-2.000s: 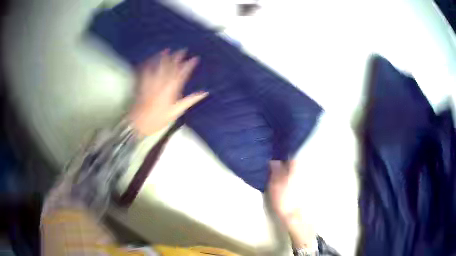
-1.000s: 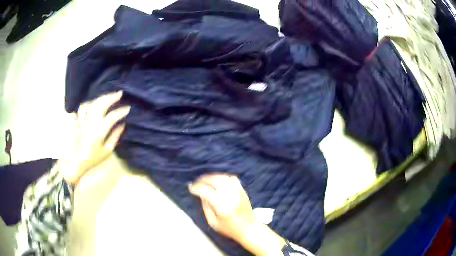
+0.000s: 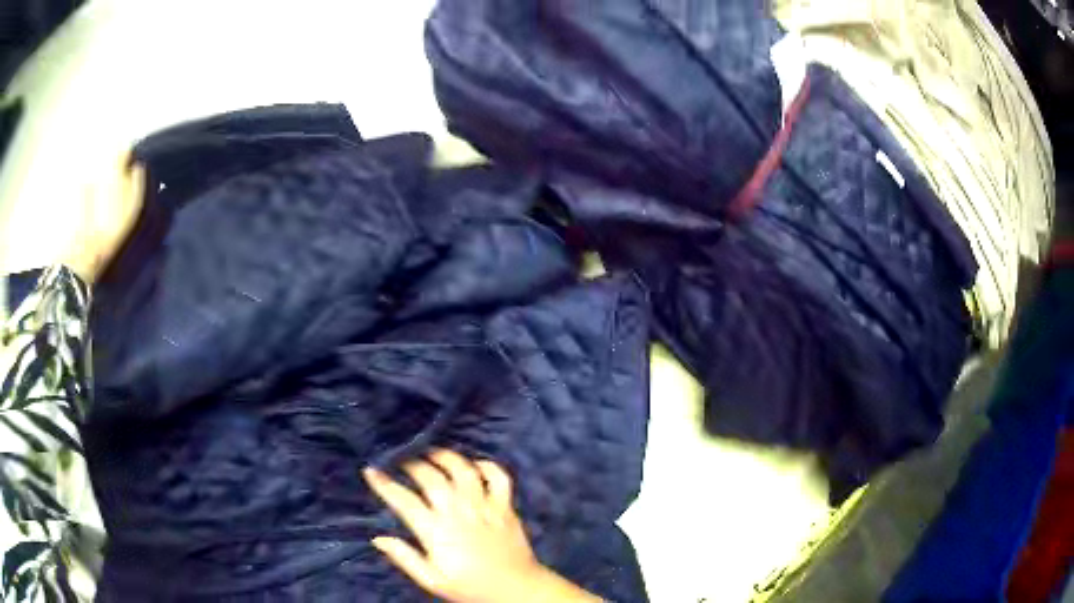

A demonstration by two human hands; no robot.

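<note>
A large navy quilted garment body [image 3: 283, 271] lies spread and folded at left and centre, its near part wrinkled. My left hand [image 3: 112, 224] is blurred at its upper left edge, closed around the cloth, with the fingertips hidden by the fabric. My right hand [image 3: 459, 530] lies on the near part, fingers apart, pressing on the quilting and holding nothing.
A thick navy bundle [image 3: 813, 295] with a red band [image 3: 775, 159] lies at right, touching the garment. Pale rumpled fabric [image 3: 942, 71] is beyond it. The table [image 3: 707, 507] has a yellowish edge. Blue [image 3: 966, 518] and red things are past it.
The view has shifted, and the garment and bundle show nearer. The garment's left part is folded differently. My left hand has gone from lying on the cloth to its edge; my right hand's fingers have spread.
</note>
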